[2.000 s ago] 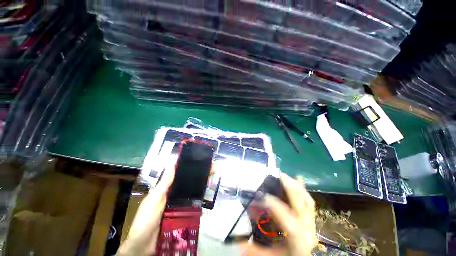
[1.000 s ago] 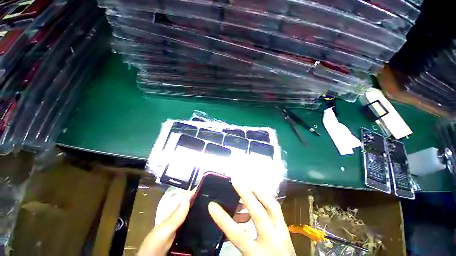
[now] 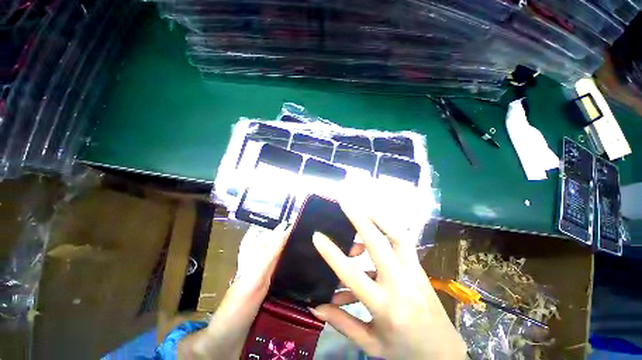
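A red flip phone (image 3: 310, 256) is open, its black screen half up and its red keypad half with a pink flower-like pattern below. My left hand (image 3: 246, 288) holds it from the left side. My right hand (image 3: 387, 295) lies over its right side, fingers spread, fingertips on or just above the black screen. A shiny lens tray (image 3: 232, 169) with black-framed lenses lies on the bench just beyond the hands, partly washed out by glare. A black-framed lens (image 3: 267, 186) lies over its left part.
Stacked clear trays (image 3: 338, 42) stand behind the green bench (image 3: 162, 119). Tweezers (image 3: 461, 137), a white strip (image 3: 528, 140) and two dark panels (image 3: 578, 193) lie right. An orange-handled tool (image 3: 457, 290) lies over a scrap carton (image 3: 581, 281). Another carton is left.
Earlier, my right hand was by a dark-framed piece and the orange tool, apart from the phone. It has come to the phone's screen. The bench view has shifted up and right.
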